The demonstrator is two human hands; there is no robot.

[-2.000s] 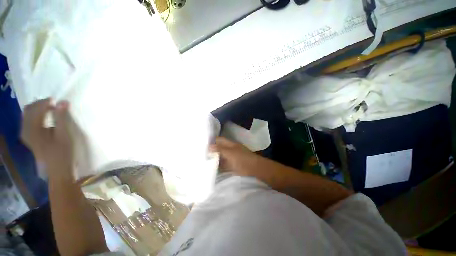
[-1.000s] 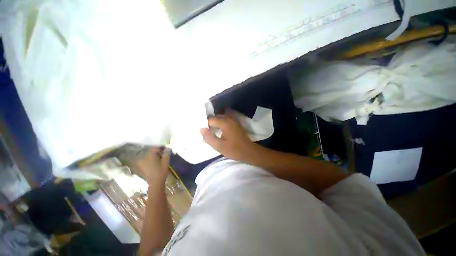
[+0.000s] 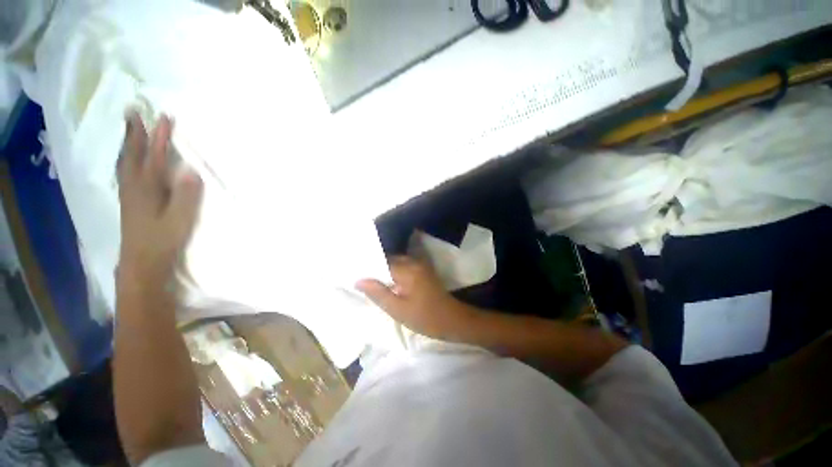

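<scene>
A large white cloth (image 3: 255, 173) lies over the table and hangs off its front edge towards the lap; its middle is washed out by glare. My left hand (image 3: 157, 187) lies on the left part of the cloth with its fingers pointing up and spread a little. My right hand (image 3: 408, 296) is at the lower right edge of the cloth, near the lap, with the cloth edge at its thumb. Whether its fingers pinch the cloth cannot be told.
Black scissors handles (image 3: 518, 11) and dark snips (image 3: 676, 36) with a white strip lie on the table (image 3: 438, 150). A tied white bundle (image 3: 675, 182) hangs below at right. A taped cardboard box (image 3: 283, 401) is below left. A small white piece (image 3: 463, 258) lies beyond my right hand.
My left hand has moved from the cloth's lower edge near the lap up and left onto the cloth. My right hand has shifted slightly down. The view has shifted, showing the scissors handles again.
</scene>
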